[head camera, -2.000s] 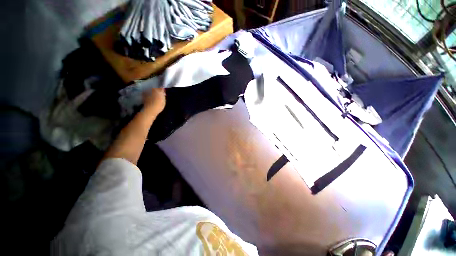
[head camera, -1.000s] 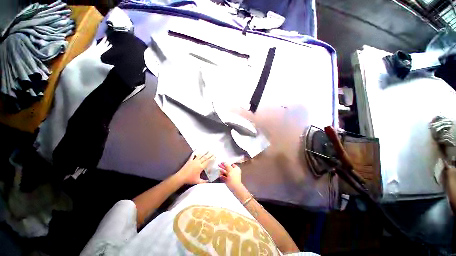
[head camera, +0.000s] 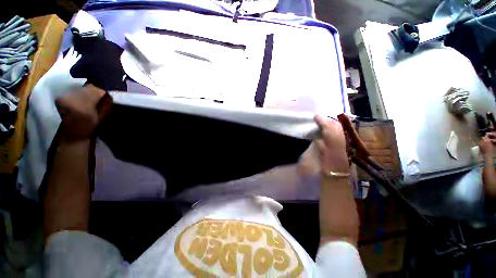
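Observation:
A garment panel (head camera: 201, 146), black with a pale upper band, is stretched in the air above the ironing table (head camera: 128, 176). My left hand (head camera: 84, 111) grips its left end and is blurred. My right hand (head camera: 329, 141) grips its right end, also a little blurred. The panel's lower edge hangs in a curve. Behind it a pale panel (head camera: 217, 70) with dark strips lies flat on the table.
Black and pale cloth (head camera: 103, 65) lies at the table's left edge. Grey pieces (head camera: 13, 59) sit on a wooden surface at far left. The iron's brown-orange handle (head camera: 353, 136) and dark hose (head camera: 391, 190) are at right. Another person's hand (head camera: 488, 142) shows beyond the white worktable (head camera: 375, 81).
Both hands have moved apart and up from the near table edge, with a black and pale panel now spread between them. The view has shifted, so the table sits further left.

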